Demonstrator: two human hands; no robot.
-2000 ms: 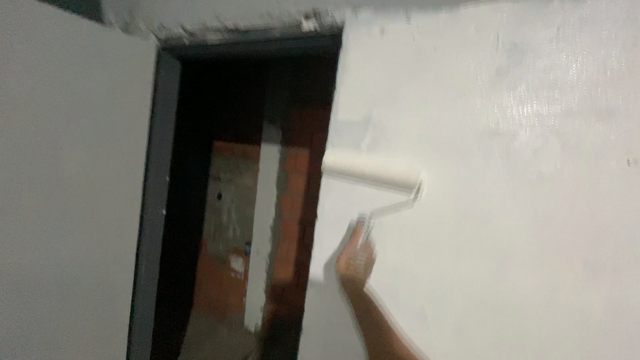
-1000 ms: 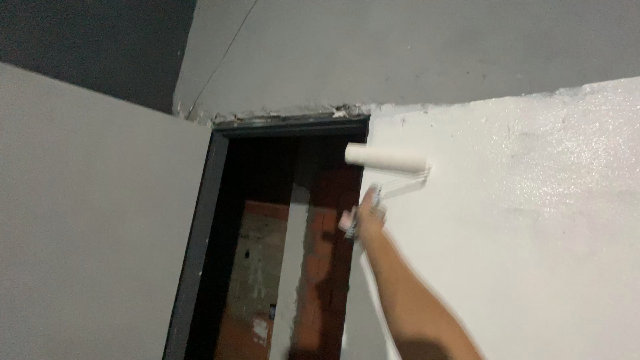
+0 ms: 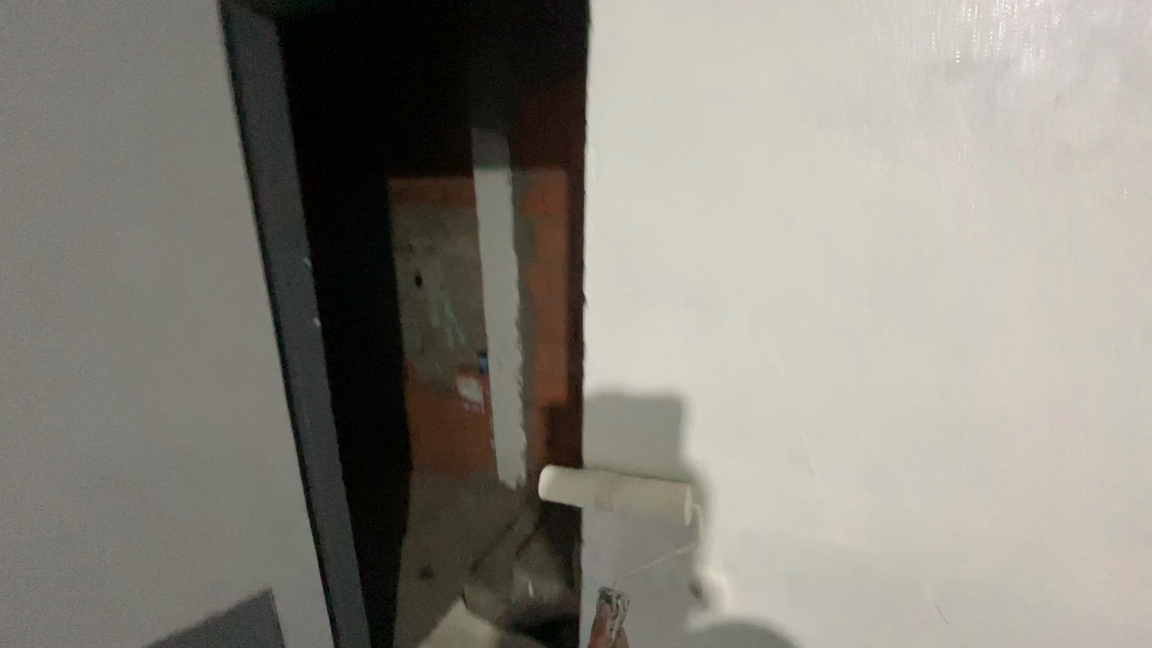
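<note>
A paint roller (image 3: 616, 494) with a cream sleeve lies against the white-painted wall (image 3: 855, 315), its left end reaching past the wall's edge over the doorway. One hand (image 3: 608, 630), cut off by the bottom edge of the view, is closed on the roller's paint-spotted handle. Which hand it is cannot be surely told from the little that shows; the forearm coming from the lower right in the earlier views suggests my right hand. My left hand is out of view. Shadows of the roller fall on the wall around it.
A dark grey door frame (image 3: 292, 297) borders the doorway on the left, beside a grey wall (image 3: 135, 297). Through the opening stand brickwork (image 3: 545, 297) and a pale vertical strip (image 3: 501, 306). A darker grey patch (image 3: 234, 625) shows at the lower left.
The roller has moved down along the wall's edge, from near the door's top corner a second ago. The view has tilted down, so the ceiling side and lintel are gone.
</note>
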